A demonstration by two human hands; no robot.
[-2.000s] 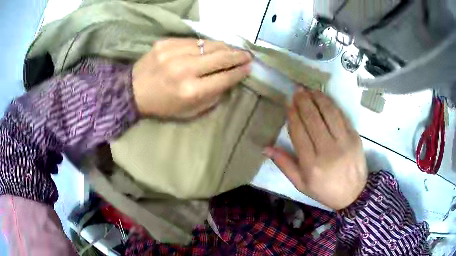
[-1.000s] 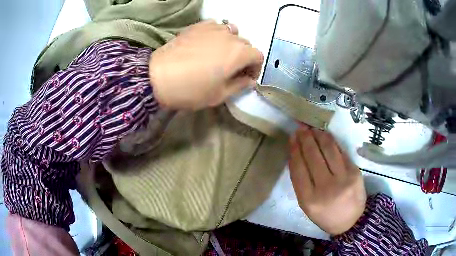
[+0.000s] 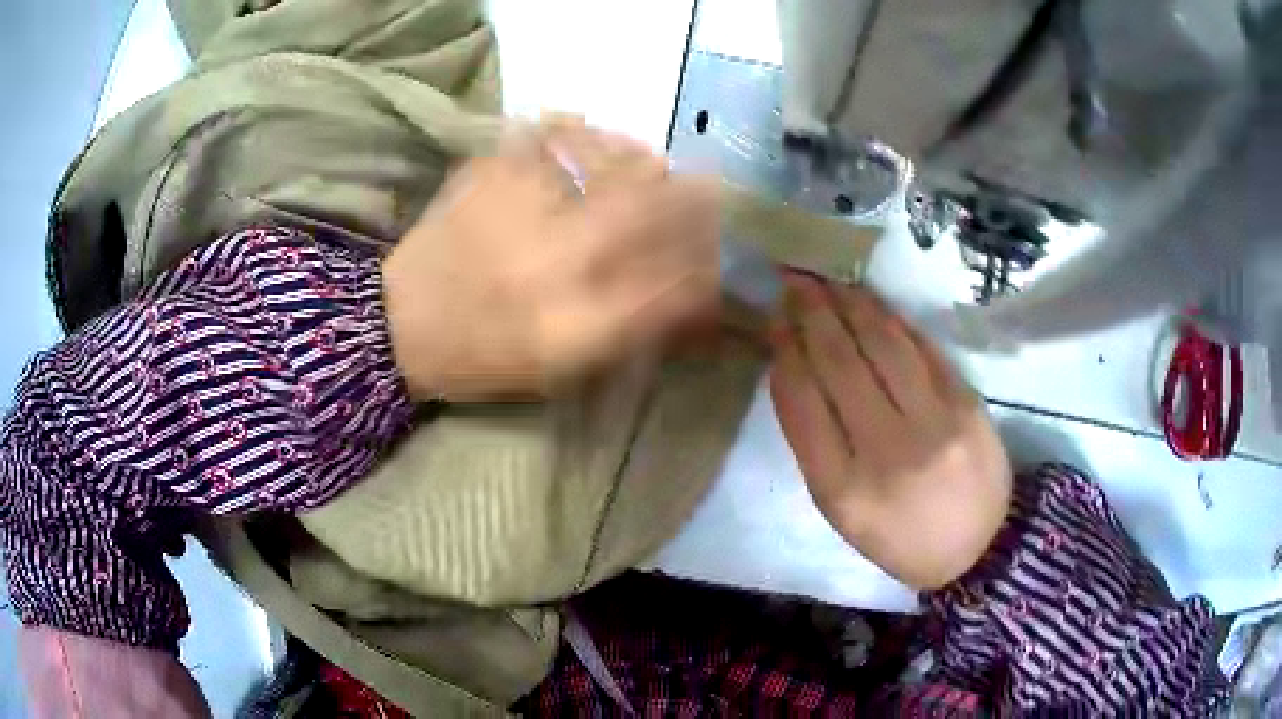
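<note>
The khaki garment [image 3: 492,492] is bunched over the table's front edge and my lap, with more cloth heaped at the upper left. A khaki band [image 3: 816,236] with a grey-white strip [image 3: 749,273] along it lies at its upper right edge. My left hand [image 3: 555,267] is blurred and lies over the band's left part; its fingertips are too blurred to tell whether they grip. My right hand [image 3: 889,429] lies with fingers together and fingertips on the band's right part, near the grey-white strip.
The sewing machine head [image 3: 1012,127] fills the upper right, with the presser foot area [image 3: 844,190] just beyond the band. Red-handled shears [image 3: 1199,391] lie at the right on the white table [image 3: 1076,379]. A plaid apron [image 3: 703,674] shows below.
Compared with a second ago, my left hand has moved down and its fingers reach further over the band, covering most of the grey-white strip. The whole view has shifted slightly. My right hand stays at the band.
</note>
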